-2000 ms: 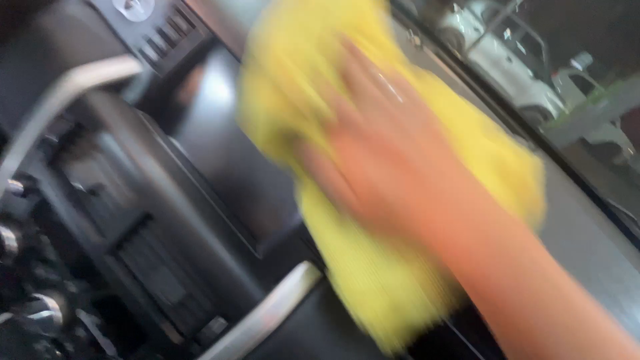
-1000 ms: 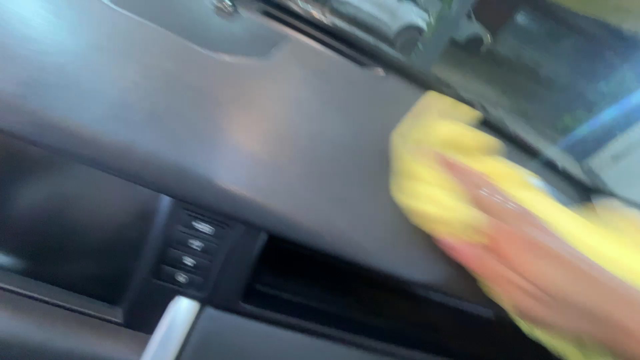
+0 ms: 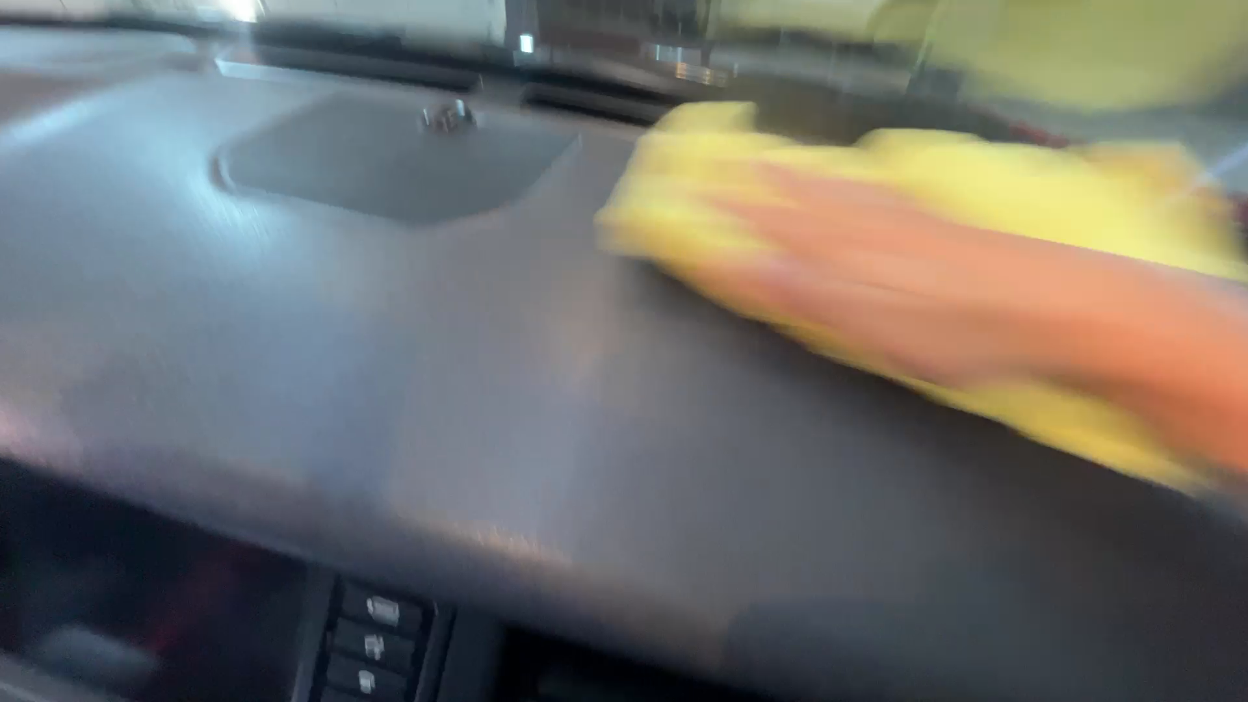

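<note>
My right hand point(image 3: 877, 283) lies blurred over a yellow cloth point(image 3: 936, 175), fingers pointing left, and holds it against the right part of a car's dark dashboard top point(image 3: 487, 390). The cloth spreads beyond the hand on both sides, and its far edge reaches the base of the windshield point(image 3: 829, 58). How tightly the fingers grip is blurred. My left hand is not in view.
A dark display screen point(image 3: 146, 585) is at the lower left, with a column of buttons point(image 3: 375, 643) beside it. A flat panel point(image 3: 390, 161) with a small object point(image 3: 448, 117) sits at the dashboard's far side. A dark recess point(image 3: 595, 673) shows at the bottom.
The view has swung from the vents and screen area up to the dashboard top. The right hand stays on the yellow cloth, which now lies more spread out than one second ago.
</note>
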